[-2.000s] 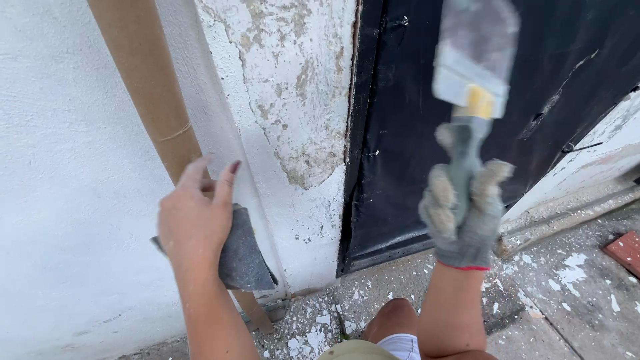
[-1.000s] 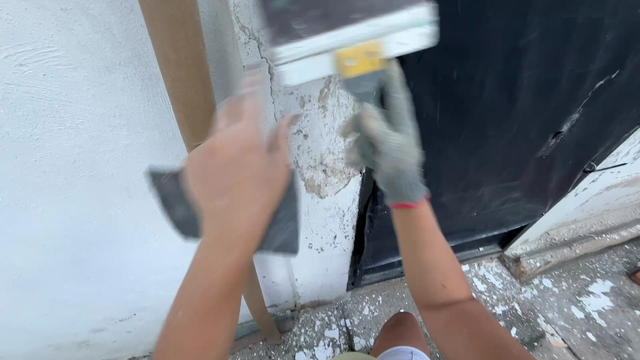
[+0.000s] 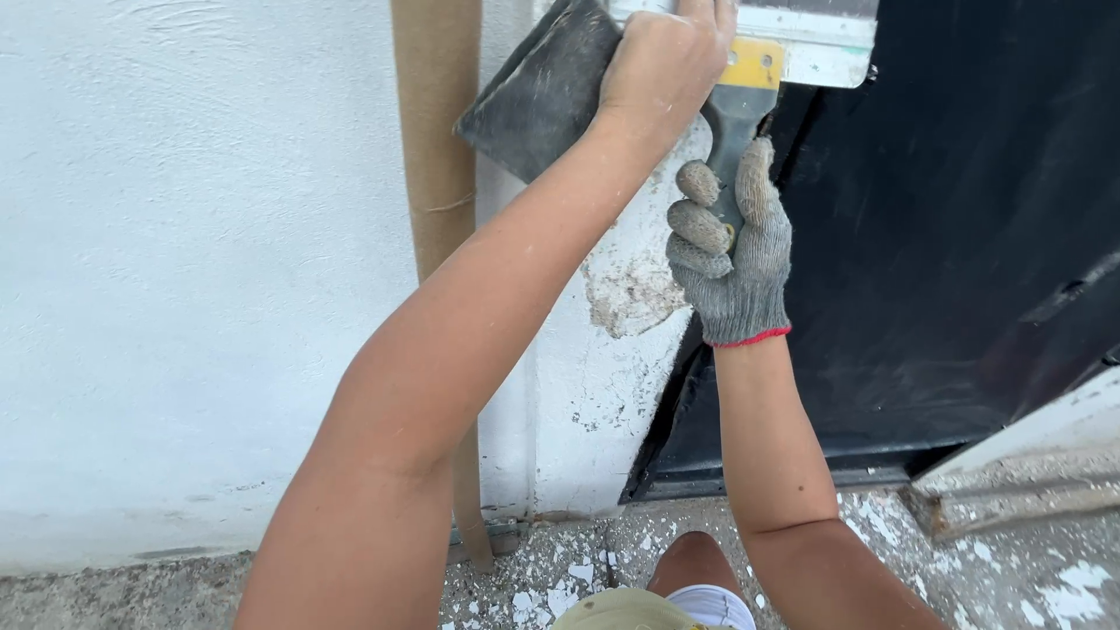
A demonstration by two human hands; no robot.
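Note:
My right hand (image 3: 733, 241), in a grey knit glove with a red cuff edge, grips the grey handle of a wide taping knife (image 3: 827, 48) held blade up. My bare left hand (image 3: 669, 66) is at the knife's blade near its yellow part; its fingertips run out of view at the top. A dark grey flexible sheet (image 3: 547, 92), folded or bent, hangs at the left hand's palm side; how it is held is hidden. Behind the hands is the white wall edge (image 3: 604, 394) with a rough patch of peeled plaster (image 3: 632, 289).
A brown cardboard-like strip (image 3: 437, 157) stands upright along the white wall (image 3: 201, 289) at left. A black door panel (image 3: 945, 262) is at right, with a white ledge (image 3: 1024, 472) beside it. White paint flakes (image 3: 560, 599) litter the concrete floor.
My left hand and the dark sheet have moved up and right, to the knife's blade. My right hand still grips the knife, which was farther right and apart from the left hand two seconds ago.

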